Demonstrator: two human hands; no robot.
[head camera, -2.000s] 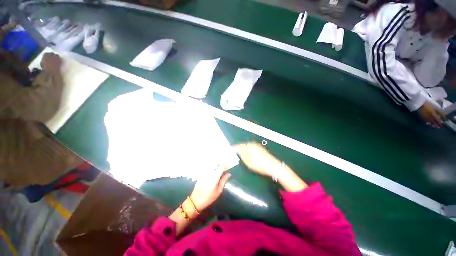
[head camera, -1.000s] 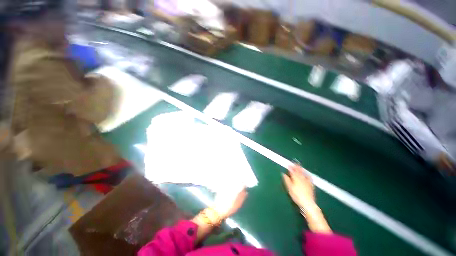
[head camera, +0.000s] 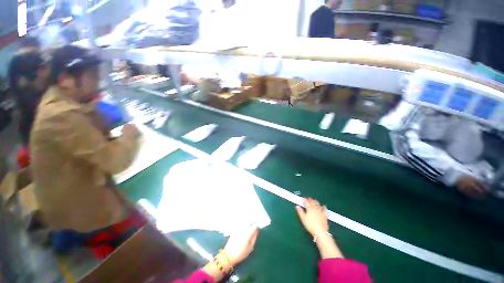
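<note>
A glaring white stack of bags (head camera: 207, 196) lies on the green bench, its uneven edges overexposed. My left hand (head camera: 242, 244) is at the stack's lower right corner; glare hides whether its fingers grip a bag. My right hand (head camera: 315, 218) is at the near edge of the pale side rail (head camera: 381, 240), palm down, thumb apart, with nothing visible in it. Three white bagged housings lie on the belt beyond the rail: one on the left (head camera: 200, 132), one in the middle (head camera: 227, 148) and one on the right (head camera: 256, 156). Tiny pale rings (head camera: 298, 175) lie on the belt.
A coworker in tan (head camera: 77, 160) is at the left by a cream work mat (head camera: 146, 152). A brown carton (head camera: 141, 257) is below the bench. A person in striped white (head camera: 425, 146) is across the belt, under a socket strip (head camera: 456, 99). White pieces (head camera: 355, 128) lie on the far green surface.
The view has tilted up, showing the overhead frame and more of the room. My right hand has moved away from the stack to the rail. My left hand has stayed at the stack's corner.
</note>
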